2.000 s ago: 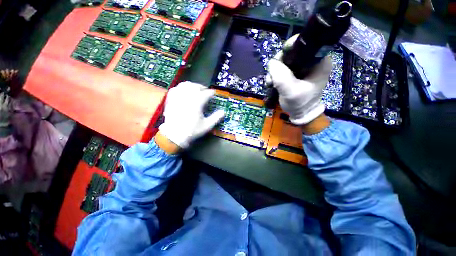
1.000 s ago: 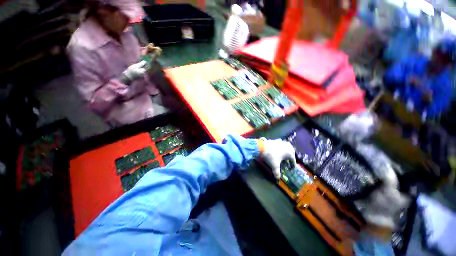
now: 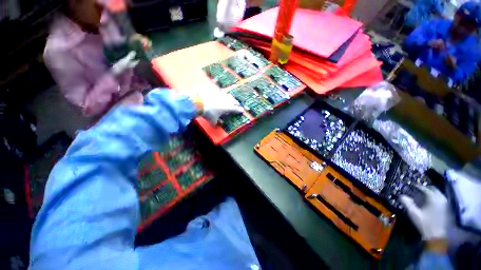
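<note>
My left hand (image 3: 219,105), in a white glove, is at the near edge of the red-orange foam sheet (image 3: 182,63). Its fingers are on a green circuit board (image 3: 233,121) lying there, partly hidden by the hand. The orange-brown fixture (image 3: 287,161) lies with both board positions bare. Behind it is the black parts tray (image 3: 331,150), with small silvery parts in its sections. My right hand (image 3: 430,211), gloved and slightly blurred, is over the tray's right section, fingers apart. I see nothing held in it.
More boards lie on a red-lined tray (image 3: 174,182) below my left arm. Pink-red foam sheets (image 3: 321,42) are stacked beside an orange post (image 3: 285,26). Clear plastic bags (image 3: 375,100) lie behind the parts tray, a clipboard (image 3: 467,195) at right. A person in pink (image 3: 79,68) sits upper left, another in blue (image 3: 443,47) upper right.
The view has swung left. My left hand has moved the board from the fixture to the foam sheet. My right hand no longer holds the black screwdriver seen two seconds ago.
</note>
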